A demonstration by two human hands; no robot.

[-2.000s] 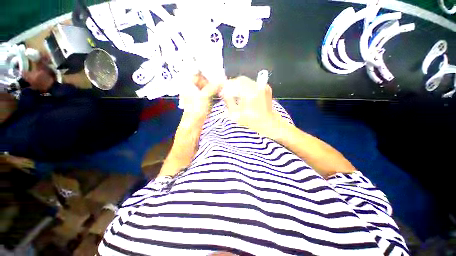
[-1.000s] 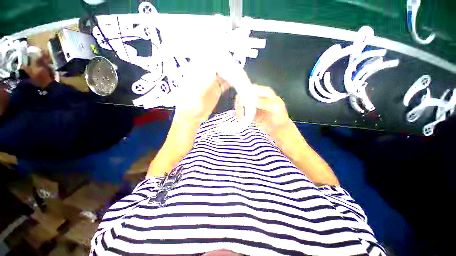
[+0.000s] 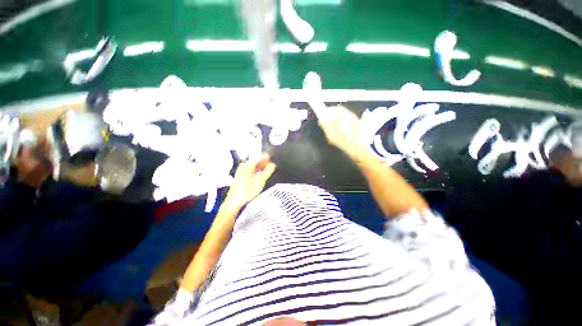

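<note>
My right hand [image 3: 343, 130] reaches forward to the belt's white rail and holds a white curved shell part [image 3: 313, 89]. The part's round end lies over the rail, and its other end is hidden at my fingers. My left hand [image 3: 250, 180] is near the worktop's front edge, beside the heap of white shells [image 3: 191, 140]. Its fingers are slightly apart and I see nothing in them. Glare washes out the heap's detail.
White curved shells [image 3: 415, 130] lie right of my right hand, with more shells [image 3: 488, 143] farther right. Spaced parts [image 3: 448, 60] lie on the green belt [image 3: 376, 67]. A round dish [image 3: 117, 167] is at left. People sit on both sides.
Both hands were together at the white shell; now they are apart. My right hand has moved forward to the rail with the part, and my left hand has let go. The view has tilted up.
</note>
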